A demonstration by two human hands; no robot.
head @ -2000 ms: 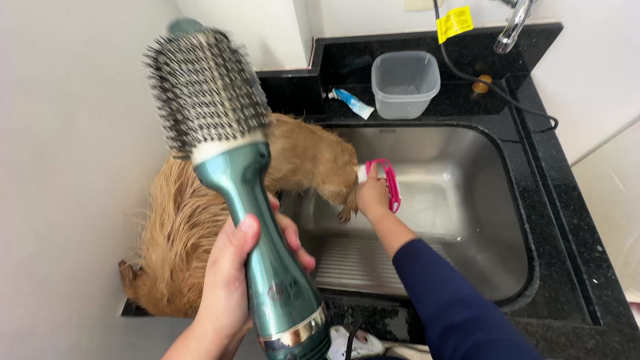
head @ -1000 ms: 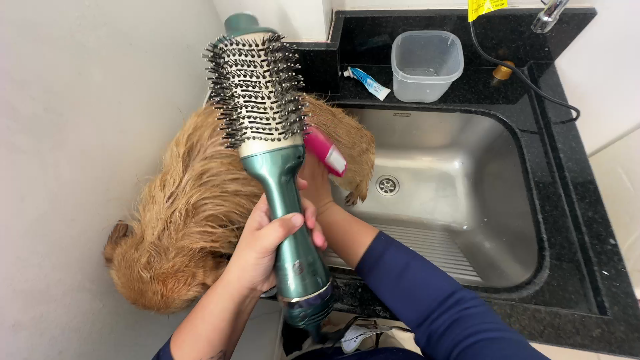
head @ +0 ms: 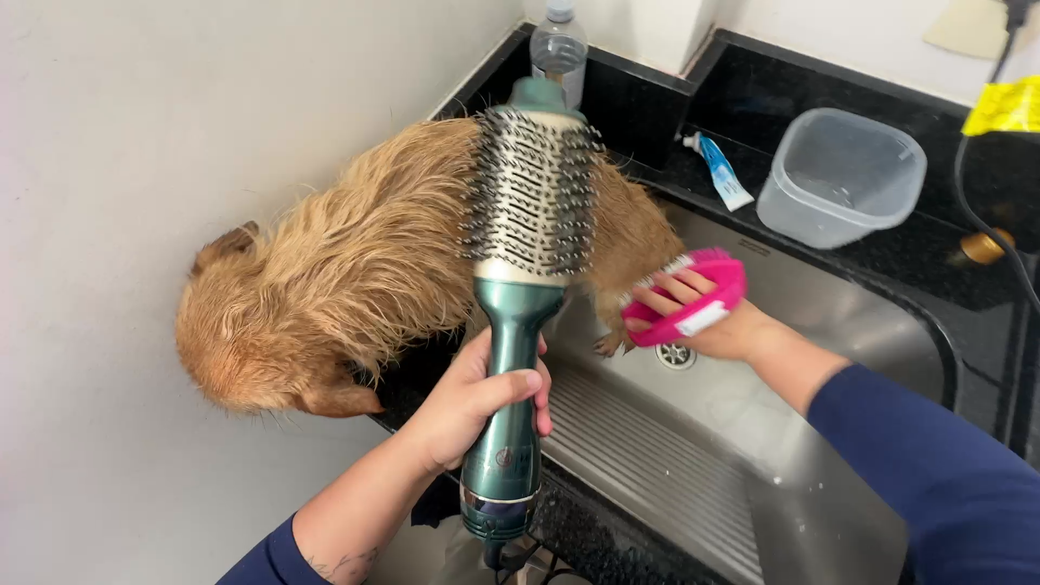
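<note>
My left hand [head: 487, 394] grips the green handle of a hot-air brush [head: 532, 203], held upright with its bristled barrel in front of the dog. A pink pet grooming brush [head: 699, 301] is in my right hand [head: 691, 313], over the sink beside the dog's hind leg; its bristles point up and left. The tan dog [head: 366, 260] has damp-looking, clumped fur. Its head hangs over the counter edge at the left, and a hind paw rests in the steel sink [head: 780, 390]. The barrel hides part of the dog's back.
On the black stone counter [head: 731, 97] are a clear plastic tub [head: 841, 179], a blue and white tube [head: 721, 172] and a plastic bottle [head: 559, 57]. A black cord [head: 971, 195] with a yellow tag hangs at the right, near a gold-coloured cap [head: 987, 245]. A pale wall borders the left.
My right hand has moved with the pink brush from beside the dog, behind the hot-air brush, out over the sink. My left hand keeps its hold. The view has shifted.
</note>
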